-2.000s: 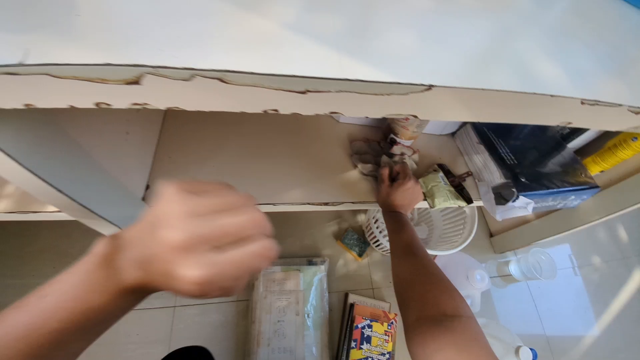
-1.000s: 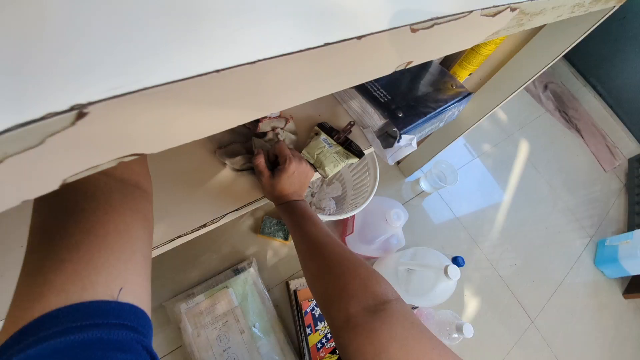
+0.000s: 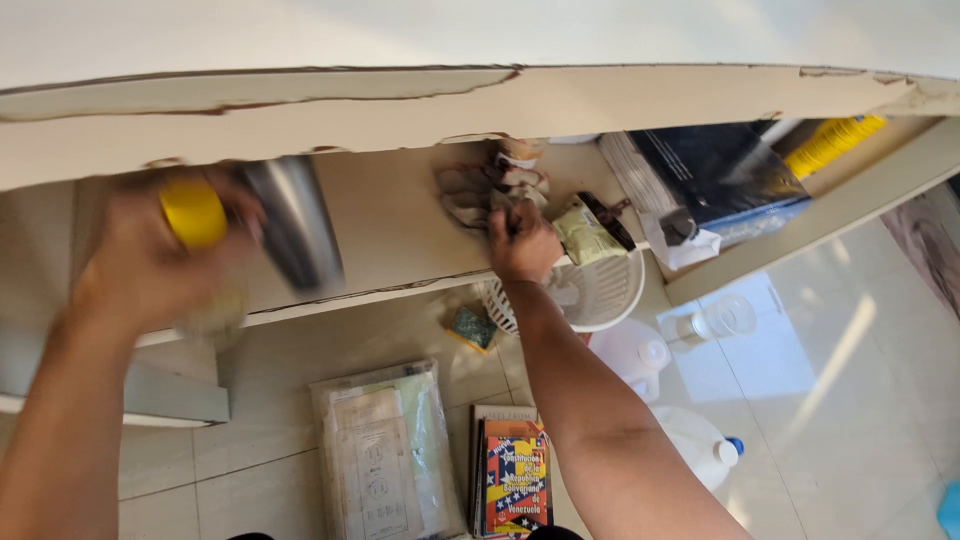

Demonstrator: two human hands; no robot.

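Blurred by motion, my left hand (image 3: 161, 247) is at the left part of the shelf, gripping a jar with a yellow lid (image 3: 193, 212). A shiny metal cup or tumbler (image 3: 296, 225) is right beside its fingers; whether the hand holds it too, I cannot tell. My right hand (image 3: 525, 240) is closed on a crumpled cloth (image 3: 469, 196) on the shelf board (image 3: 390, 225). Just right of that hand lies a pale green packet (image 3: 592, 236), and behind it stands a small container (image 3: 520, 154), partly hidden.
Below the shelf edge are a white plastic basket (image 3: 611, 292), a sponge (image 3: 472, 328), plastic jugs (image 3: 634, 352), a clear cup (image 3: 727, 315), a plastic-wrapped folder (image 3: 382, 450) and a stack of books (image 3: 517, 480). A dark blue box (image 3: 720, 176) and a yellow container (image 3: 836, 142) sit at right.
My left hand, inside the cabinet and hidden a second ago, is now in view with the yellow-lidded jar; the metal cup has also come into view. My right hand stays at the cloth.
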